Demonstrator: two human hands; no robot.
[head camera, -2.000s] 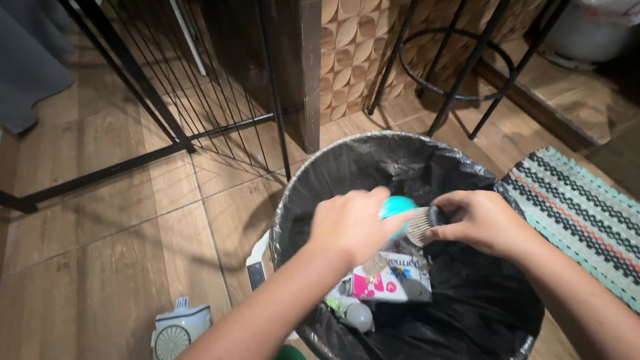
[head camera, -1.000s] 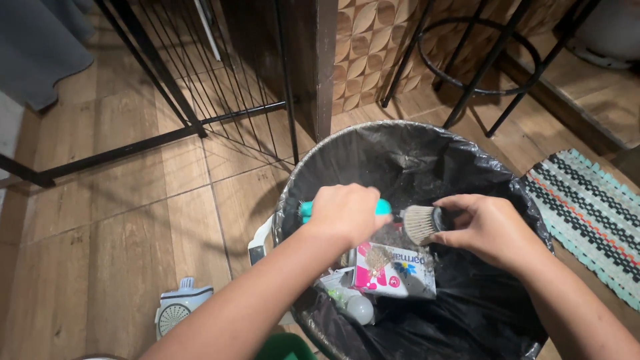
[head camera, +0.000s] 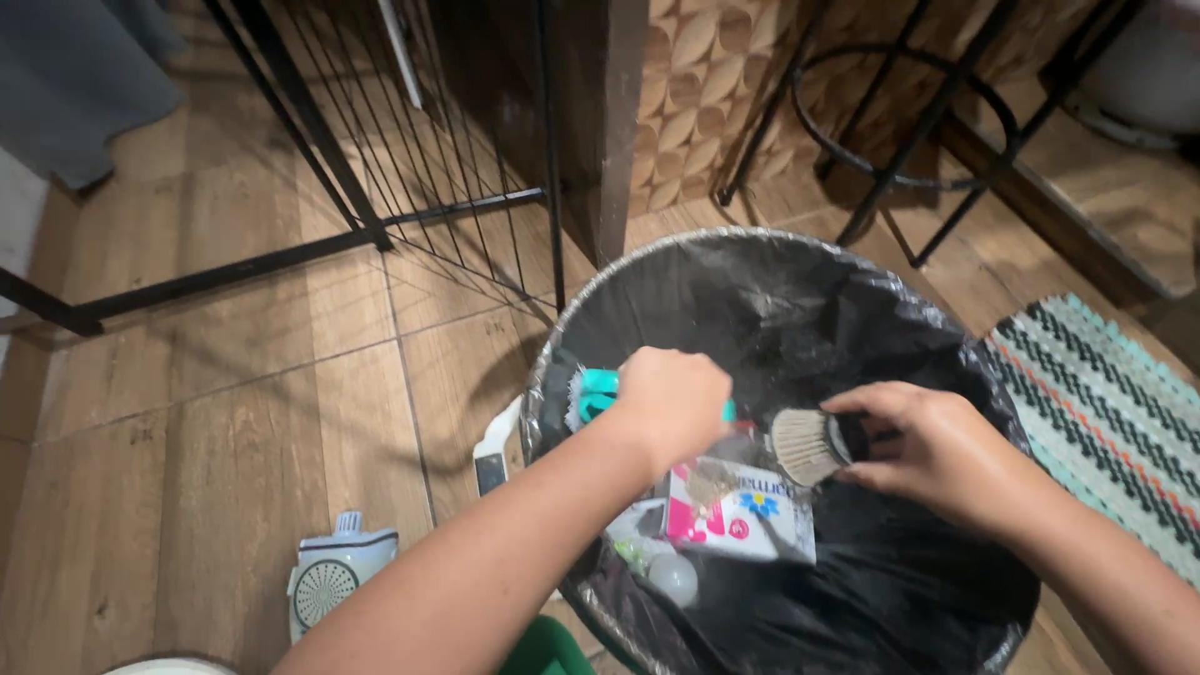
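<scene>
My left hand (head camera: 670, 398) is closed around a turquoise-handled brush (head camera: 597, 394) with short bristles at its left end, over the inside of a trash bin lined with a black bag (head camera: 750, 234). To the right, my right hand (head camera: 914, 441) pinches the dark base of a round brush-like piece (head camera: 804, 446), its pale bristles pointing left. The two pieces are apart. Below them in the bag lie a white and pink carton (head camera: 741, 525) with grey dust on it and a pale round object (head camera: 672, 579).
A black metal gate (head camera: 234, 277) stands at the left, a black stool (head camera: 900, 178) at the back right. A striped woven rug (head camera: 1106, 412) lies right of the bin. On the floor at the lower left is a pale plastic part with a round grille (head camera: 326, 586), near a green container (head camera: 548, 647).
The turquoise brush in my left hand has moved left, away from the round bristled piece since the earliest frame. My right hand still holds that piece over the bin.
</scene>
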